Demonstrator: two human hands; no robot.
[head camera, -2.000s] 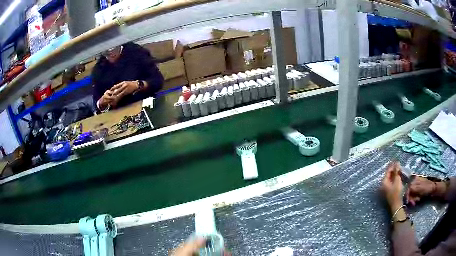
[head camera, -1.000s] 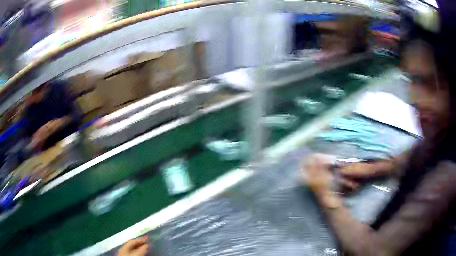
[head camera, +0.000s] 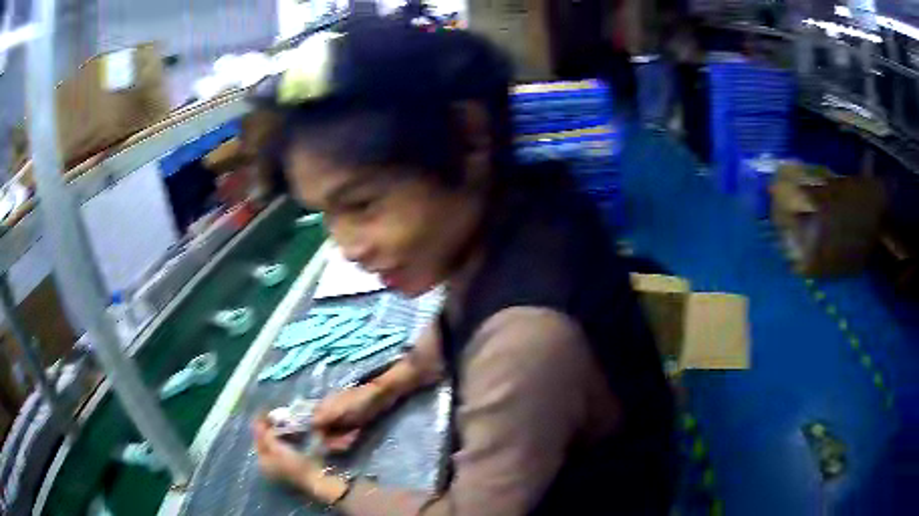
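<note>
Neither of my hands is in the picture. Nearest in front of me is a neighbouring worker (head camera: 564, 373) in a dark vest with light brown sleeves, seated at the bench. The worker's two hands (head camera: 312, 433) are together over the bench around a small whitish piece, too blurred to name. A pile of loose mint handle covers (head camera: 333, 338) lies on the bench beyond those hands. A white sheet (head camera: 348, 274) lies beside the pile.
The green conveyor belt (head camera: 217, 292) runs along the left with several mint fans, one of them a fan (head camera: 191, 375) near the pile. A slanting metal post (head camera: 96, 302) stands at the left. Blue crate stacks (head camera: 746, 121), an open cardboard box (head camera: 715, 328) and blue floor (head camera: 665, 222) are on the right.
The view has swung right, bringing the neighbouring worker to the centre and the floor and crates into view. The hand at the bottom edge and the worker across the belt have left the picture.
</note>
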